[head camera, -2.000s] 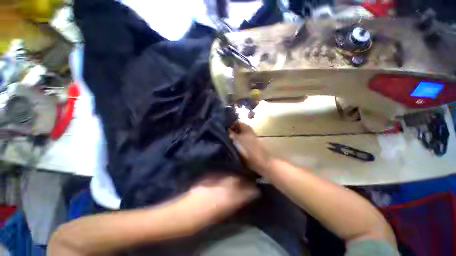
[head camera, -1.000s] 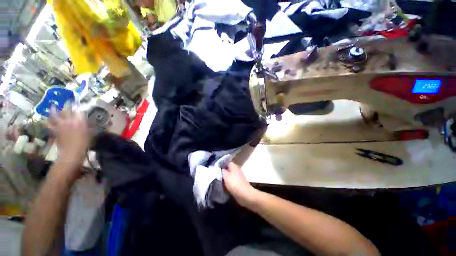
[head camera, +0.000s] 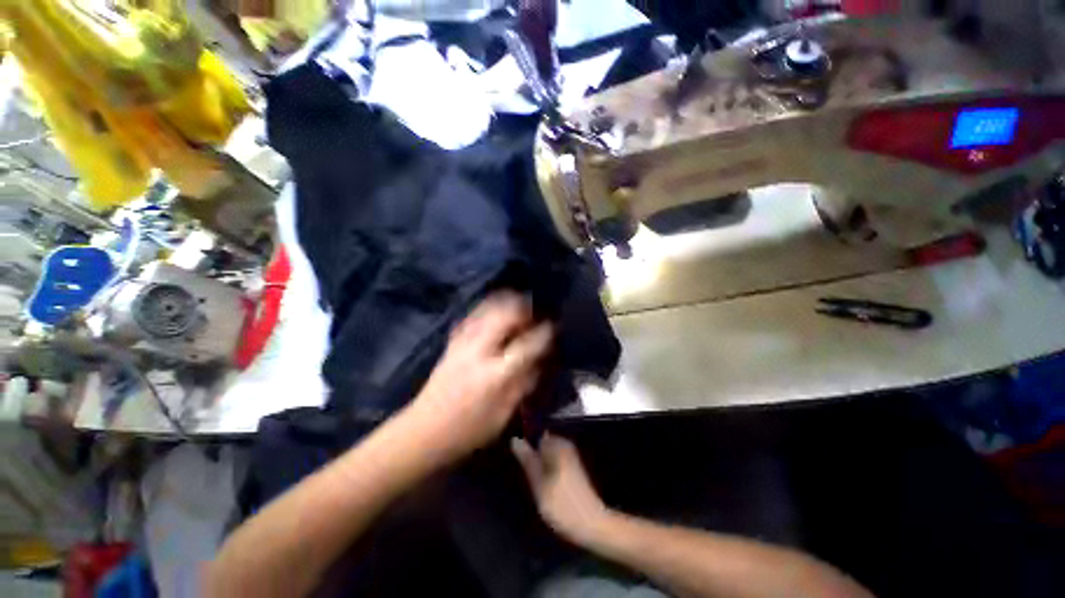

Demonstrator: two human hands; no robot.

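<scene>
A large black garment piece lies bunched on the table left of the needle and hangs over the front edge toward the lap. My left hand is on the garment, blurred, with its fingers closed on the cloth. My right hand is lower, below the table's front edge, and its fingertips pinch the dark fabric edge. The sewing machine stands to the right. Its needle area is beside a bright lamp spot, next to the garment's right side.
Black thread snips lie on the cream table right of the needle. A red-handled item lies behind them. White cut pieces are heaped behind the garment. At left are a grey motor-like unit, a blue part and yellow cloth.
My left hand has come from the far left onto the garment near the needle. My right hand has moved down below the table edge. The pale cloth it held no longer shows there.
</scene>
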